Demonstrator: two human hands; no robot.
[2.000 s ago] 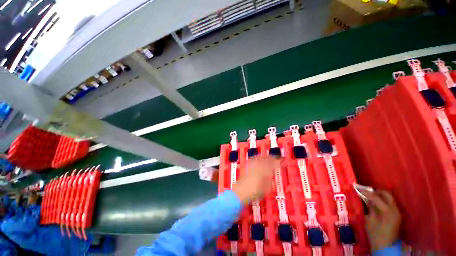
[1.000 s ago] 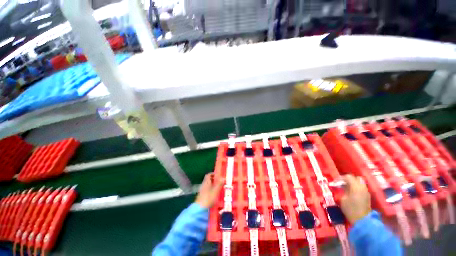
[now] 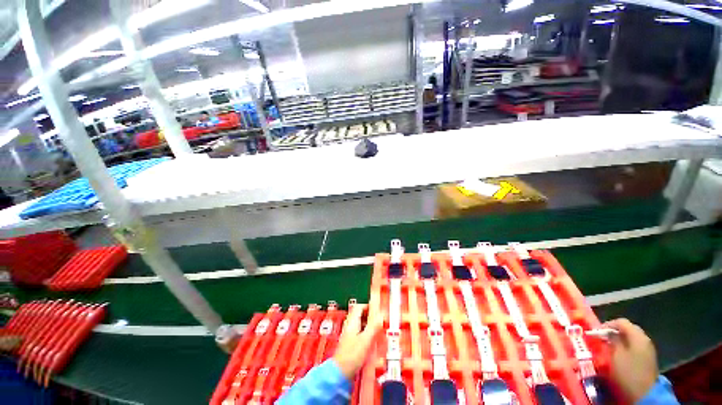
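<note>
My left hand [image 3: 356, 345] grips the left edge of a red tray [image 3: 455, 324]. My right hand [image 3: 631, 357] grips its right edge, with a small whitish item [image 3: 603, 332] at its fingertips. The tray holds two rows of smartwatches [image 3: 461, 271] with dark faces up and pale pink straps; the front row is cut off by the frame's bottom. A second red tray [image 3: 273, 348] lies to the left, partly hidden by the held tray. Its watches show whitish backs and their buckles stand at its far edge.
More red trays [image 3: 49, 336] lie at the far left, with part of another person's hand beside them. A white post [image 3: 162, 265] rises left of the second tray. A white shelf [image 3: 293, 174] crosses behind, with blue trays [image 3: 87, 186] on it. A cardboard box [image 3: 483, 198] is behind the belt.
The held tray has moved right and now covers where the red stack stood. A tray with watch backs up now shows left of it. The view has tilted up.
</note>
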